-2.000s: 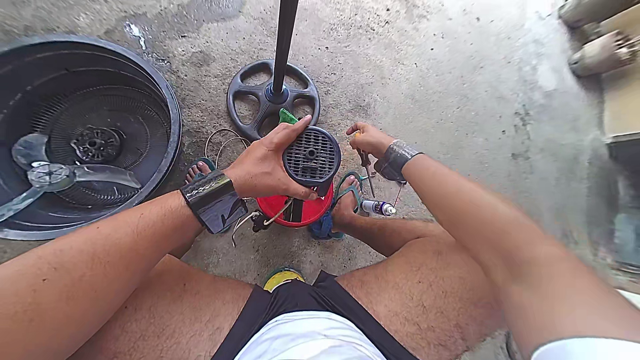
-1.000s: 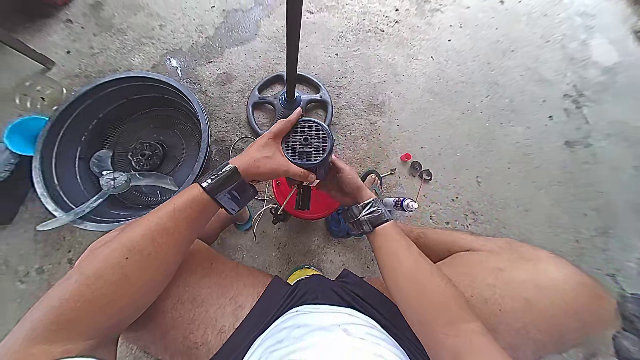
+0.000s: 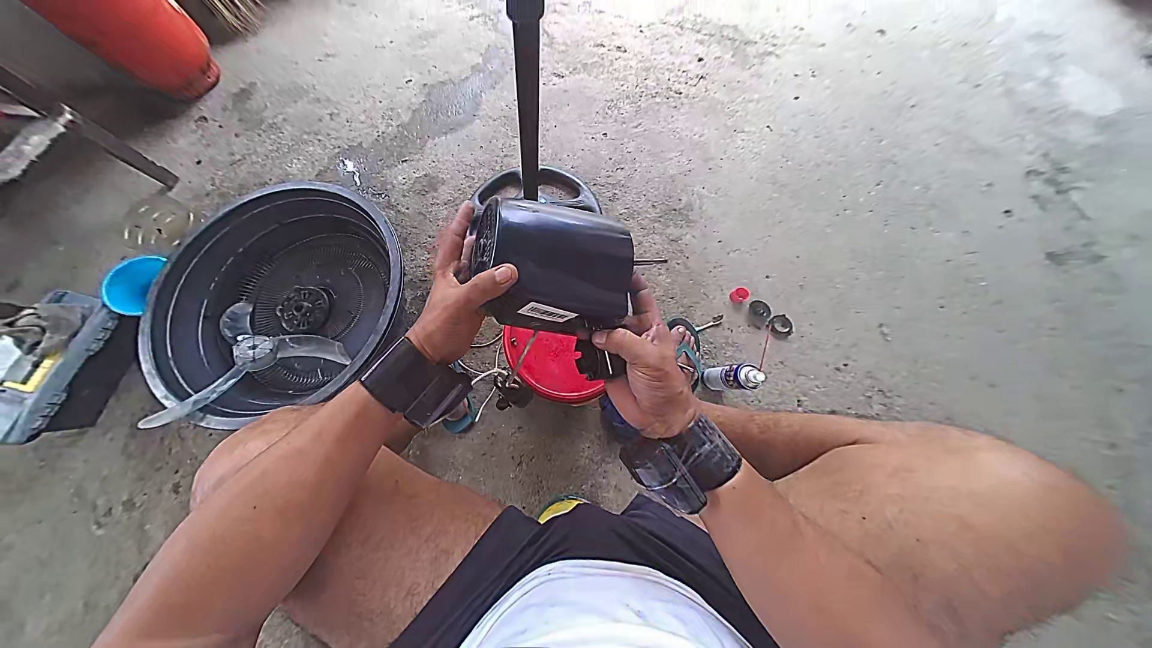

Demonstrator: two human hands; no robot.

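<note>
A black fan motor housing (image 3: 562, 256) lies sideways between my hands, its thin metal shaft pointing right and a barcode label on its lower side. My left hand (image 3: 463, 292) grips the vented end, thumb on the near side. With my right hand (image 3: 652, 360) I hold the lower right end, thumb and fingers around a black neck piece (image 3: 598, 358) below the housing. Beneath is a red round lid (image 3: 549, 373), with loose wires at its left. The fan stand's pole (image 3: 526, 108) rises from its round base (image 3: 576, 184) behind the housing.
At left a black basin (image 3: 391, 270) holds a fan blade (image 3: 255, 353) and round grille. Beside it are a blue bowl (image 3: 133, 283) and a toolbox (image 3: 67, 360). To the right lie a spray can (image 3: 733, 377), a red cap (image 3: 740, 294), black round parts (image 3: 760, 312) and a screwdriver (image 3: 708, 323).
The housing has turned from grille facing up to lying sideways, its shaft now showing at the right. My right hand, apart from it two seconds ago, has come in and holds its lower end.
</note>
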